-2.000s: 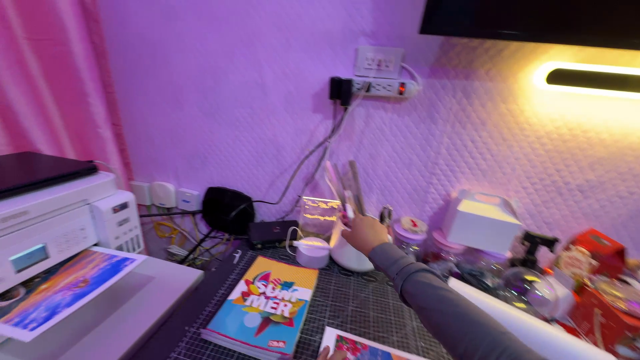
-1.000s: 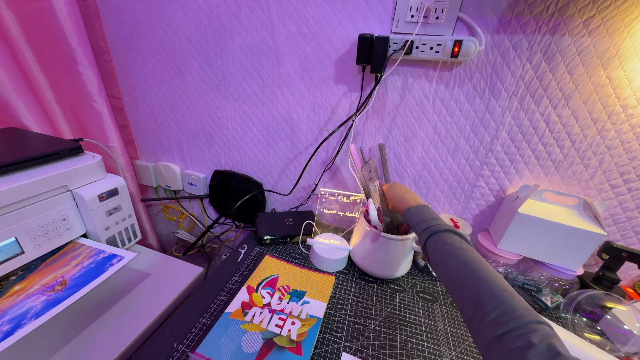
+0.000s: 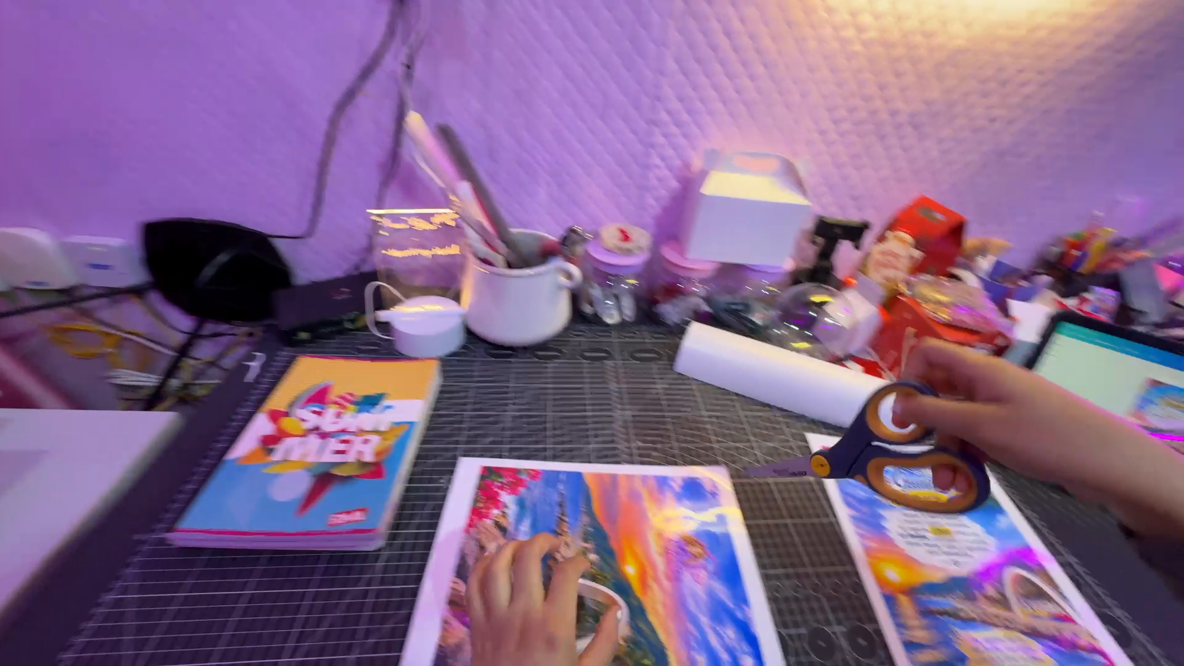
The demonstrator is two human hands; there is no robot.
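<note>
My right hand [image 3: 980, 407] grips a pair of scissors [image 3: 874, 453] by its navy and orange handles, blades together and pointing left. The scissors hang over a second printed sheet [image 3: 962, 573] on the right. My left hand [image 3: 536, 601] rests on a colourful printed sheet with a white border [image 3: 731, 555], thumb and fingers apart around a printed pale ring shape. Left of that sheet lies a thick booklet with a bright summer cover [image 3: 314, 453]. All three lie on a black gridded cutting mat [image 3: 573, 407].
A white enamel mug with tools [image 3: 518, 301] stands at the back beside a white round lamp base [image 3: 427, 324]. Lidded jars [image 3: 615, 268], a white gable box [image 3: 747, 213], a clear dome [image 3: 809, 319] and a white roll [image 3: 777, 372] lie rightward. A tablet [image 3: 1110, 370] sits far right.
My right hand has left the mug and moved right and nearer, and now holds scissors. My left hand, out of view one second ago, is on the printed sheet.
</note>
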